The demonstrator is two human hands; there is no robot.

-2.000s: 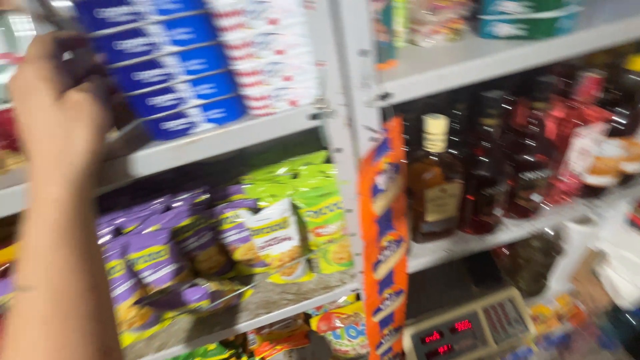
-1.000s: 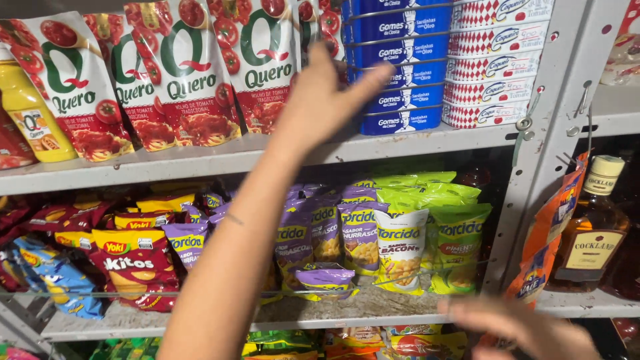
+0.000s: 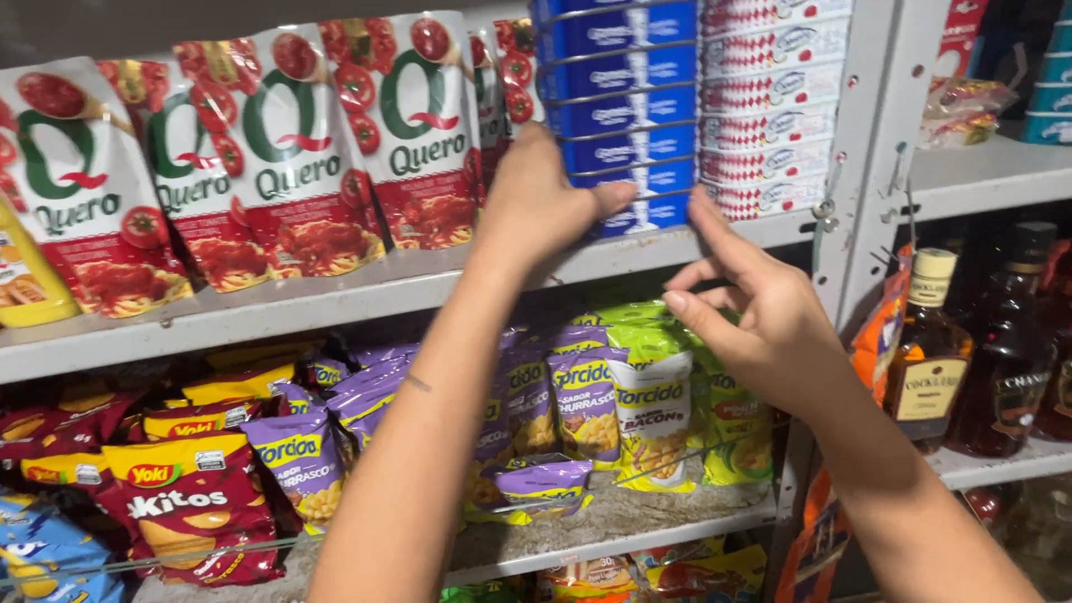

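Note:
A stack of blue sardine tins (image 3: 624, 109) stands on the upper metal shelf. My left hand (image 3: 544, 197) is at the stack's lower left, its thumb across the front of the low tins and its other fingers partly hidden at the side. My right hand (image 3: 754, 310) is at the lower right corner, one fingertip at the edge of the bottom tins, the thumb and other fingers apart below the shelf lip. Beside the blue stack, on the right, rises a stack of white and red round tins (image 3: 770, 117). Tomato sauce pouches (image 3: 427, 134) stand to the left.
Snack bags (image 3: 197, 502) and purple and green snack packets (image 3: 582, 402) fill the shelf below. A grey shelf upright (image 3: 867, 159) divides the bays. Right of it are liquor bottles (image 3: 930, 360) and a hanging orange packet strip (image 3: 821, 536). A yellow bottle (image 3: 29, 276) stands far left.
My right hand has risen from the lower right to the blue stack's lower right corner. My left hand has come lower on the stack's left side, its thumb now over the front.

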